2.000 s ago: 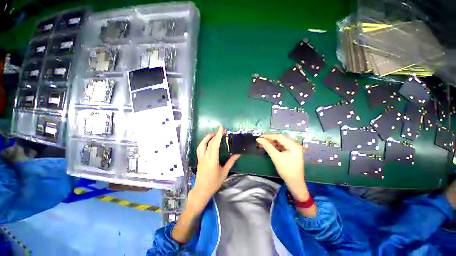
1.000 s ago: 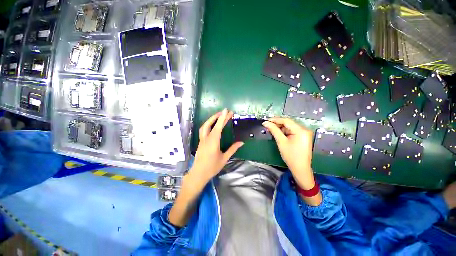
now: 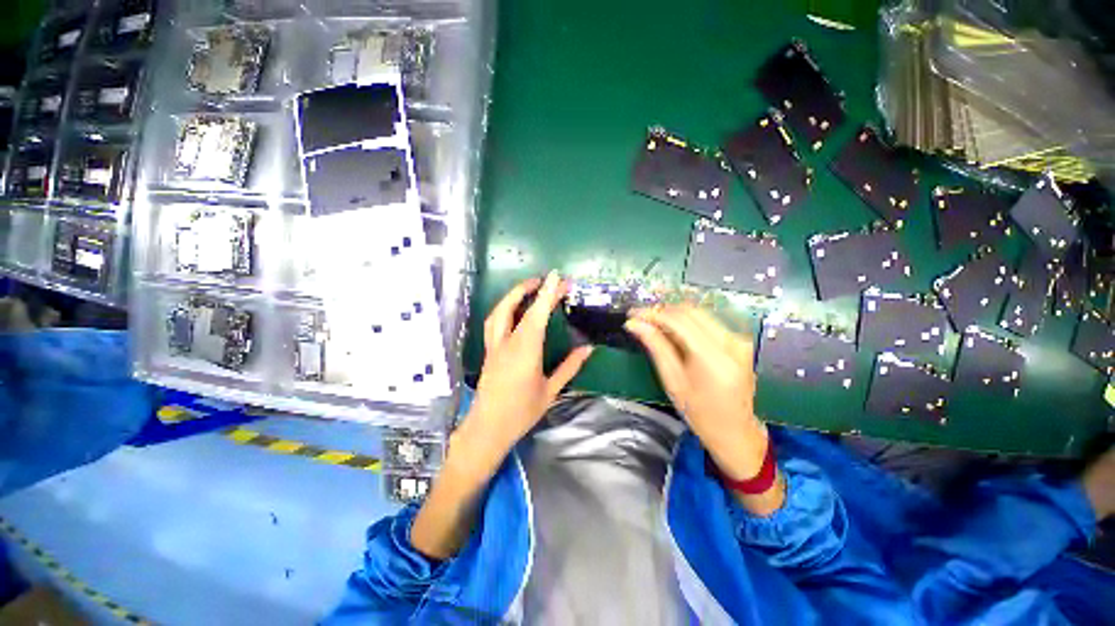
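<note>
A circuit board with black film (image 3: 599,320) is between my hands near the bench's front edge, its far edge silvery and seemingly tilted. My left hand (image 3: 523,349) holds its left end, thumb at the near side. My right hand (image 3: 699,361) grips its right end with thumb and fingertips, hiding that end. A sticker sheet (image 3: 373,287) lies over the right column of the clear blister tray (image 3: 279,232); two black rectangles show at its top, the rest is white with small dark marks. Silvery boards (image 3: 214,242) sit in the tray's pockets.
Many film-covered boards (image 3: 734,259) are spread on the green mat (image 3: 563,147) at right. Tan sheets in clear plastic (image 3: 978,104) are upper right. A second blister tray (image 3: 61,208) is far left. A small parts tray (image 3: 413,450) is below. A person's blue sleeve (image 3: 67,397) is left.
The board between my hands lay flatter with its black face visible; now it appears tilted and narrower. My right hand has shifted slightly left. The camera view has also shifted.
</note>
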